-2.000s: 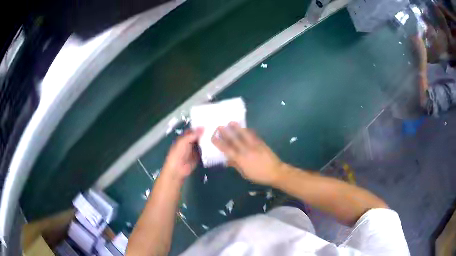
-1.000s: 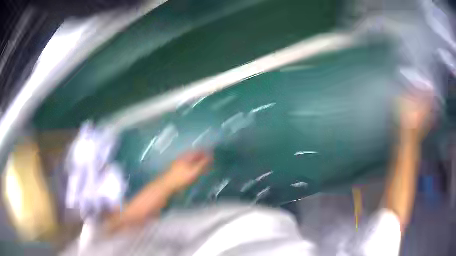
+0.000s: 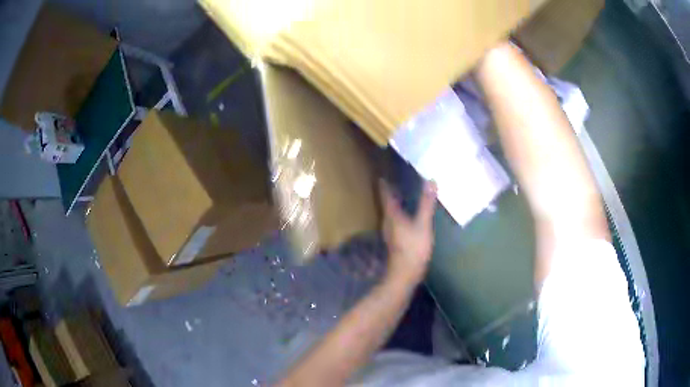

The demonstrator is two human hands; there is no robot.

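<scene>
A large brown shipping carton [image 3: 408,53] fills the top middle, with its pale flap raised towards me. Another brown flap [image 3: 337,174] with shiny tape hangs on its left. White boxes [image 3: 454,162] show at the carton's near right side, blurred and partly covered. My left hand [image 3: 408,230] is beside the lower flap and the white boxes, thumb and finger apart, nothing seen between them. My right hand [image 3: 501,64] reaches over the boxes to the carton's right edge; its fingers are hidden, so its hold cannot be seen.
The green bench [image 3: 484,264] with a pale rail [image 3: 620,219] runs along the right. Closed brown cartons [image 3: 163,189] stand on the grey floor at left. A small green table [image 3: 98,125] holds a white item at far left. Small scraps lie on the floor and bench.
The view has swung left from the bench to the carton. The white block handled earlier is no longer seen between my hands. My right hand has come over to the carton.
</scene>
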